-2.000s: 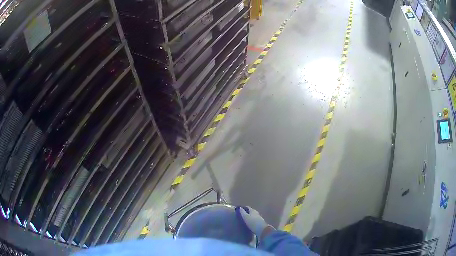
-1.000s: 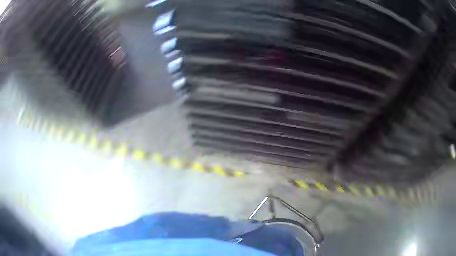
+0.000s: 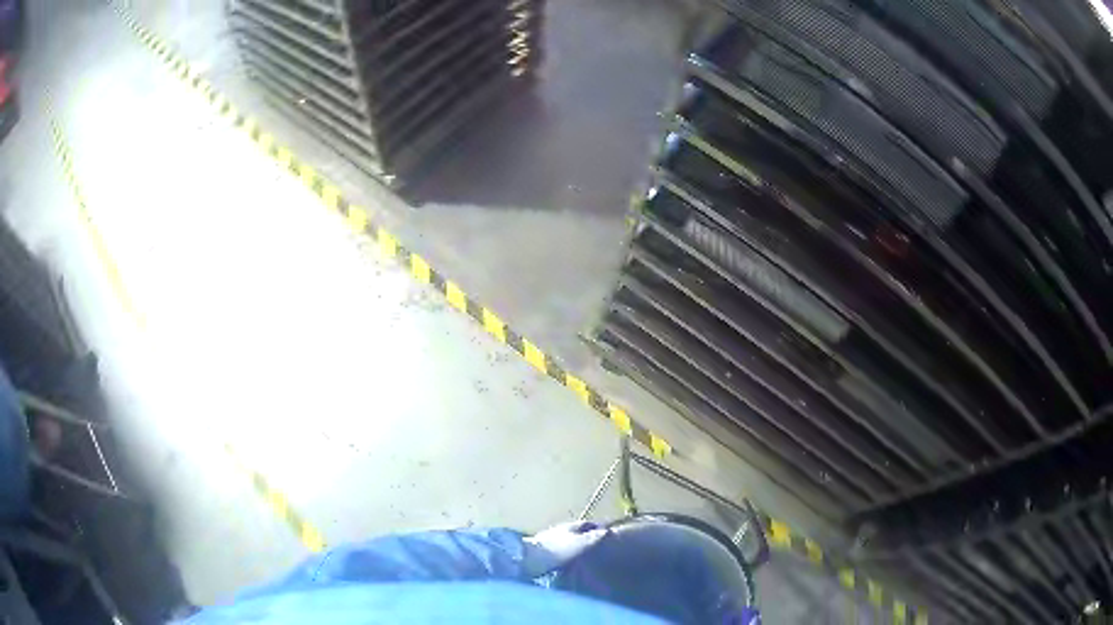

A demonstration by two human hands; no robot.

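The round stool (image 3: pixel 696 543) stands at the bottom, right of centre, with a pale metal rim and dark tube legs. My blue left sleeve reaches in from the lower left. My left hand (image 3: pixel 569 537), in a pale covering, is at the stool's left edge. It is small and blurred, and its fingers are hard to make out, so I cannot tell if it grips the rim. My right hand is not in view. Blue clothing hides part of the seat.
A tall rack with many bars (image 3: pixel 781 281) fills the right side. Another rack (image 3: pixel 378 92) stands at the top. Yellow-black floor tape (image 3: pixel 452 293) runs diagonally beside both. Dark objects and a blue shape (image 3: pixel 12 458) are at the left edge.
The view has swung left from the aisle and pale machine to the racks. My right hand, earlier on the stool, is out of view; my left hand now shows beside it.
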